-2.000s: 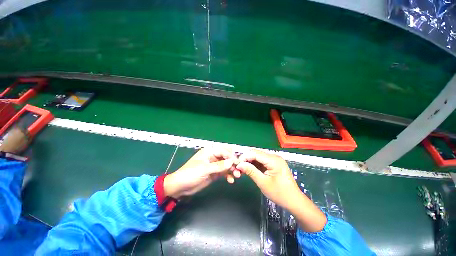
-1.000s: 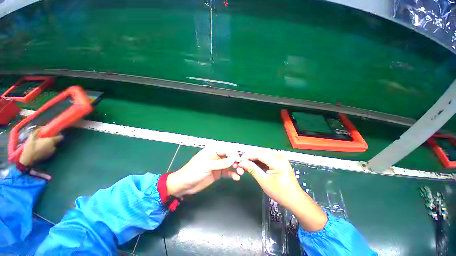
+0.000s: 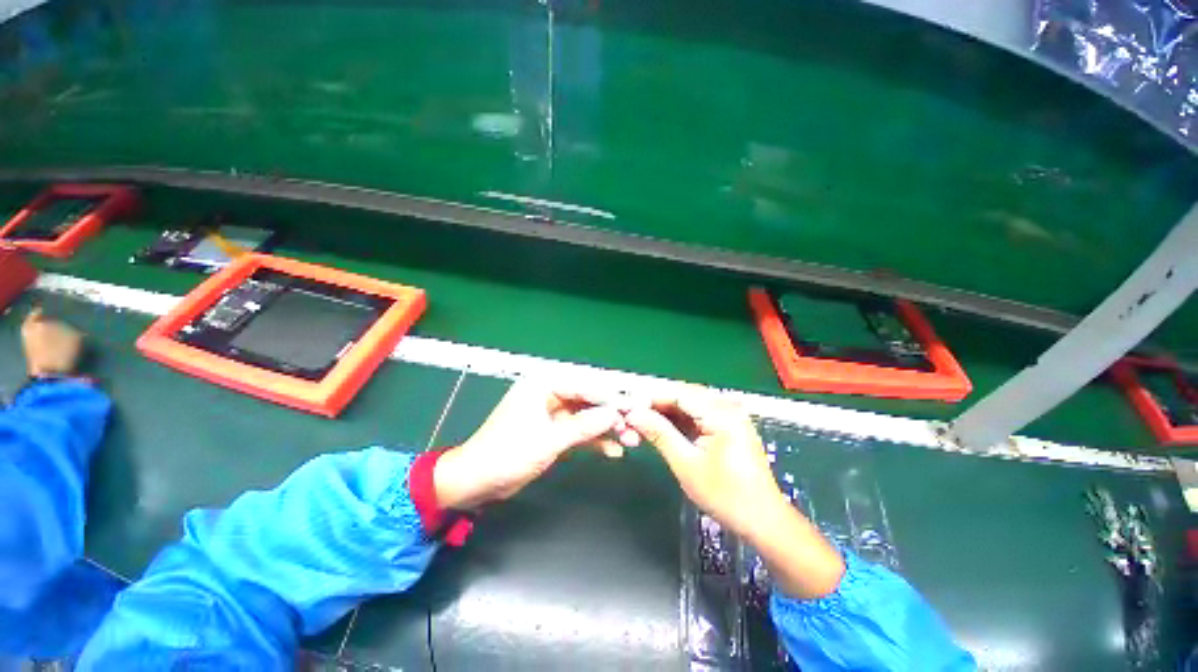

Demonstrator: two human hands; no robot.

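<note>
My left hand point(image 3: 523, 444) and my right hand point(image 3: 707, 460) meet above the dark green bench mat, fingertips together. They pinch a tiny component point(image 3: 624, 411) between them; it is mostly hidden by the fingers, so its shape cannot be told. My left wrist wears a dark red strap point(image 3: 427, 495). A clear plastic tray or bag point(image 3: 716, 591) with small dark parts lies partly under my right forearm. A red-framed tablet unit point(image 3: 300, 328) lies over the white edge strip to the left of my hands.
More red-framed tablets lie on the green belt, one ahead right point(image 3: 861, 344). An unframed tablet point(image 3: 210, 247) is at the left. Another person's hand point(image 3: 50, 344) is at the left edge. A metal post point(image 3: 1090, 339) and cabled parts point(image 3: 1127, 545) are at the right.
The other person's hand lifted a red-framed tablet, set it down at the edge strip left of my hands, and drew back left. My hands stay together in nearly the same place.
</note>
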